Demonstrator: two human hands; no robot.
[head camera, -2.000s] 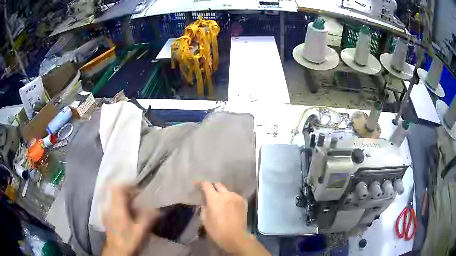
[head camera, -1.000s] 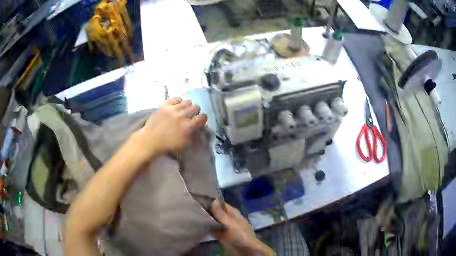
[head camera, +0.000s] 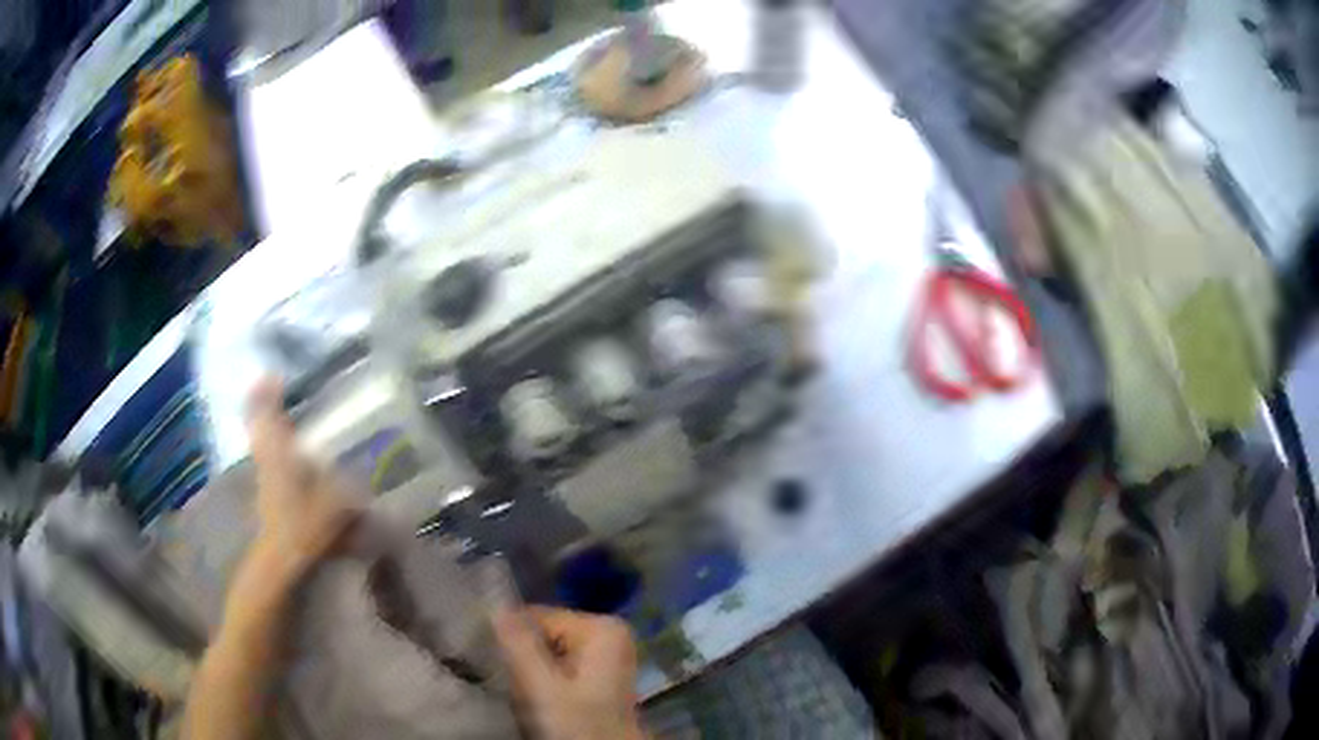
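Note:
The view is blurred. The taupe garment (head camera: 383, 658) lies bunched left of and below the overlock machine (head camera: 593, 289), with its upper part close to the needle area. My left hand (head camera: 297, 499) lies on the cloth near the machine's label cover, fingers pointing up and away; whether it grips is unclear. My right hand (head camera: 572, 665) has curled fingers at the garment's right edge, just below the needle area, and holds that edge. The presser foot and needle area are too blurred to make out.
Red-handled scissors (head camera: 972, 336) lie right of the machine. A blue scrap tray (head camera: 702, 575) sits at the table's front edge. Green-grey pieces (head camera: 1157, 304) hang at the right, with more cloth below. A yellow bundle (head camera: 174, 152) is at the back left. Checked cloth (head camera: 774, 694) shows below the table edge.
The view has moved closer and turned towards the machine. The garment, earlier spread left of the machine, is now bunched beside the needle area. My left hand has moved off the garment's top edge, its fingers now extended.

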